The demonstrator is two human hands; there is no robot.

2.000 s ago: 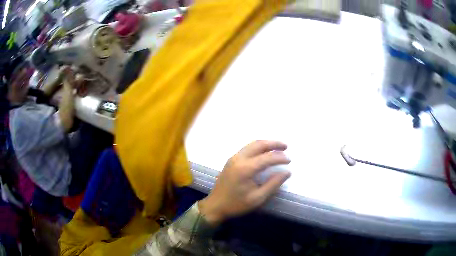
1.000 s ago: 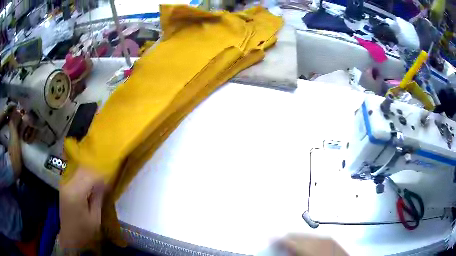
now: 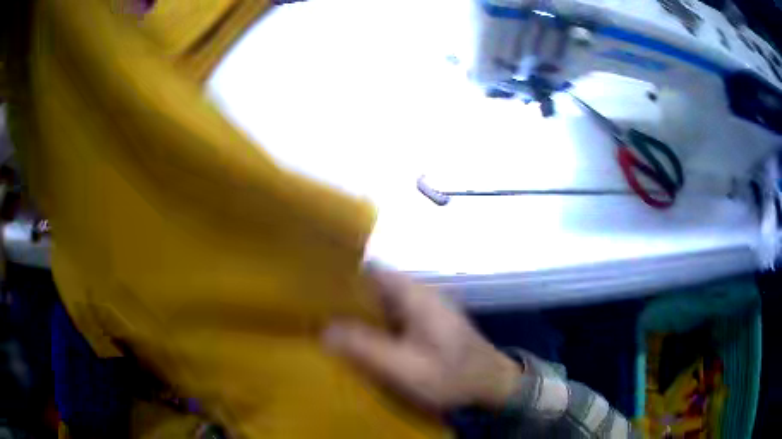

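Note:
A large mustard-yellow garment panel (image 3: 197,257) fills the left side, blurred, hanging over the table's front edge. My right hand (image 3: 420,339) comes from the lower right in a checked sleeve and grips the panel near its right edge; some fingertips are hidden or blurred. My left hand is not in view. Another part of yellow cloth (image 3: 193,30) lies at the top left on the white table (image 3: 506,244).
The sewing machine head (image 3: 592,51) stands at upper right. Scissors with red and dark green handles (image 3: 649,171) lie right of the needle area. A turquoise-green bin (image 3: 744,364) with yellow and red scraps sits below the table at right.
The view has swung right and down. The yellow panel now spreads large at the left, over the table's front edge. My right hand now holds it; my left hand has left the view.

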